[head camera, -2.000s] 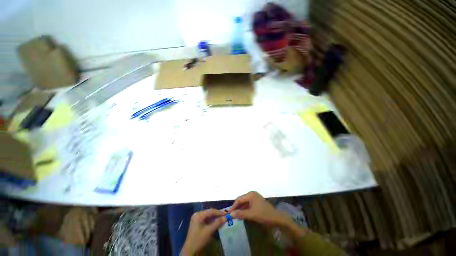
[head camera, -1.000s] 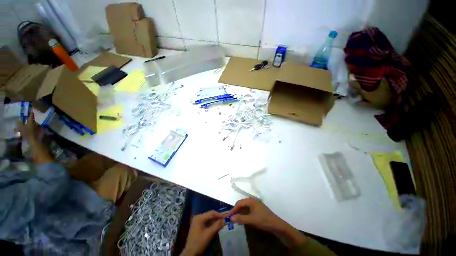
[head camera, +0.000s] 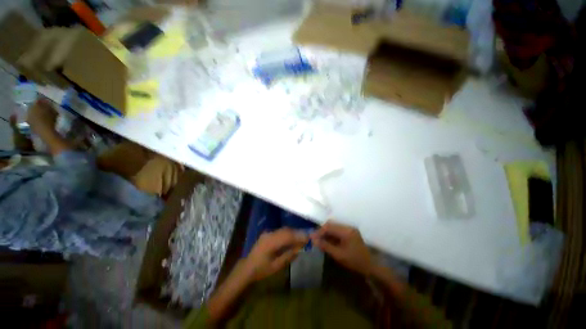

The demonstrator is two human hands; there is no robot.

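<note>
My left hand (head camera: 276, 249) and my right hand (head camera: 345, 245) meet at the blue end of a white retail box (head camera: 306, 267), just below the table's front edge. The fingertips of both hands pinch this blue end. The box hangs down toward my lap, blurred. Another white-and-blue retail box (head camera: 215, 133) lies flat on the table ahead to the left. A clear blister tray (head camera: 449, 186) lies at the right. White cables (head camera: 328, 103) lie loose in the middle.
A large carton of coiled cables (head camera: 204, 241) stands on the floor to my left. A small open brown carton (head camera: 411, 78) sits at the back. A phone (head camera: 540, 200) lies on yellow paper at right. Another person's hand (head camera: 44, 119) works at far left.
The view has tilted down, so the table items sit higher in the picture. Both hands remain together at the box's blue end.
</note>
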